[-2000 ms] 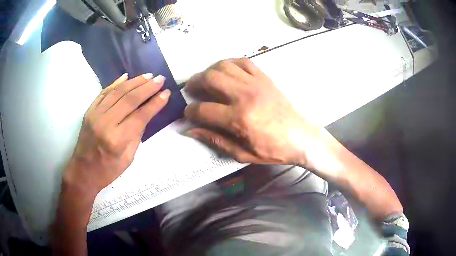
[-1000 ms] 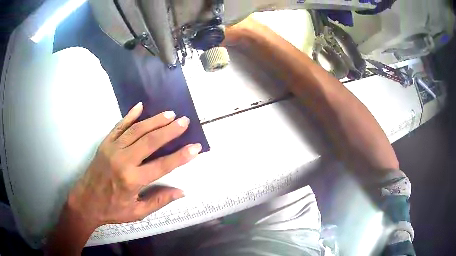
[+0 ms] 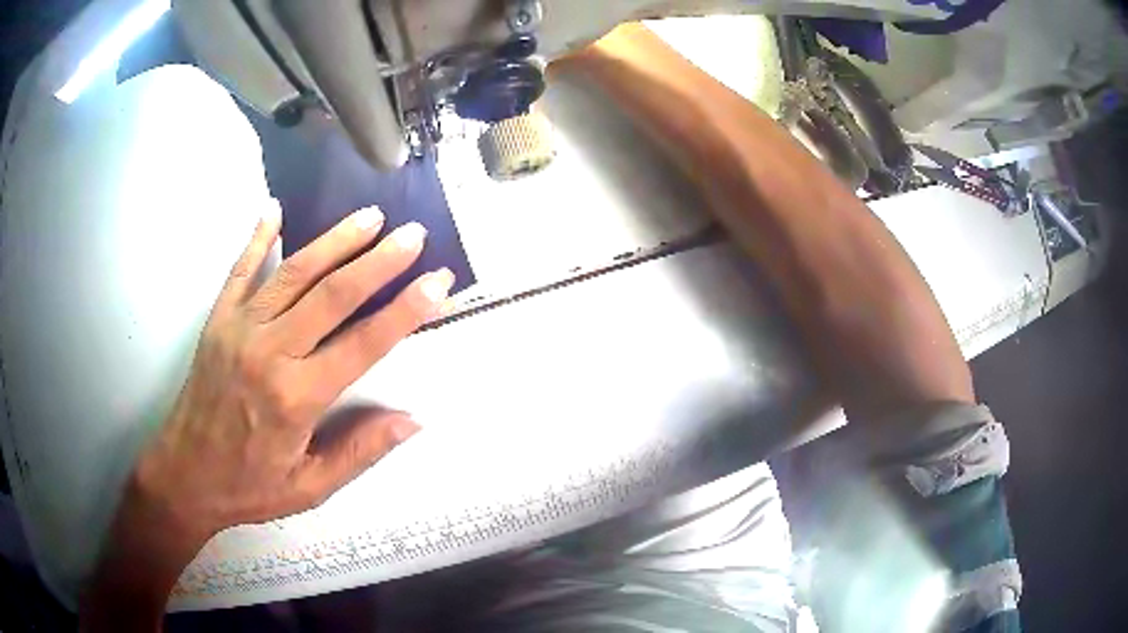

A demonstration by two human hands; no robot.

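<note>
The dark purple cloth panel (image 3: 328,173) lies flat on the white table, its far part under the machine head. My left hand (image 3: 303,346) rests palm down with fingers spread, fingertips on the panel's near end. The presser foot and needle area (image 3: 423,134) sit over the panel's right side. The ribbed cream knob (image 3: 517,146) is just right of it. My right forearm reaches across the table and behind the machine head; the right hand itself is hidden there.
The machine head (image 3: 334,62) overhangs the table. Dark metal scissors loops (image 3: 854,124) and small red and metal tools (image 3: 971,179) lie to the right. A printed ruler scale (image 3: 495,513) runs along the near table edge. My lap is below.
My right hand has gone from beside the left hand to behind the machine head. The panel and left hand have moved away from me, under the machine, since the previous frame.
</note>
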